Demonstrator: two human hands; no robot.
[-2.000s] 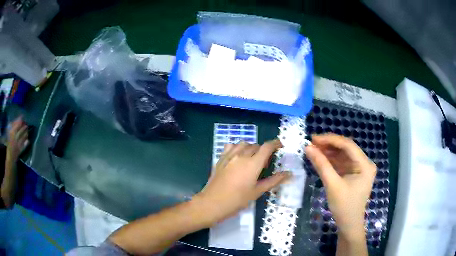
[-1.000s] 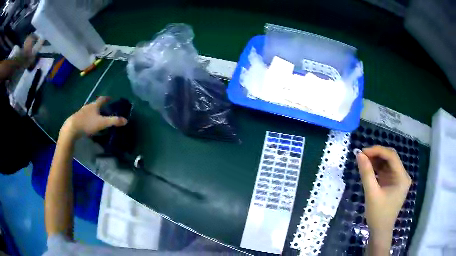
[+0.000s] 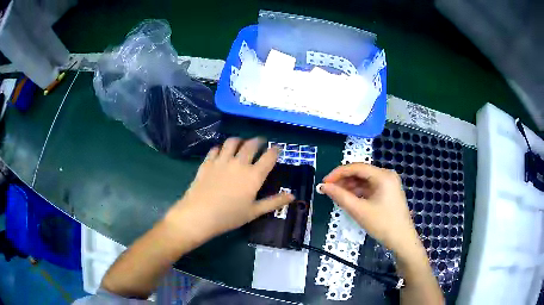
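Observation:
A black device unit with a small white label lies on the label sheet. Its cable with plug runs to the lower right across the dot sticker strips. My left hand rests on the unit's left side, fingers spread, thumb by the white label. My right hand pinches a small white dot sticker between thumb and finger, just right of the unit, apart from it.
A blue plastic bin of white pieces stands behind. A plastic bag of dark parts lies at its left. The sheet of black round pads lies at right, beside a white foam packing tray holding another black unit.
The black unit has come from the left of the bench onto the label sheet, with my left hand. My right hand has moved left towards it, still pinching the small sticker.

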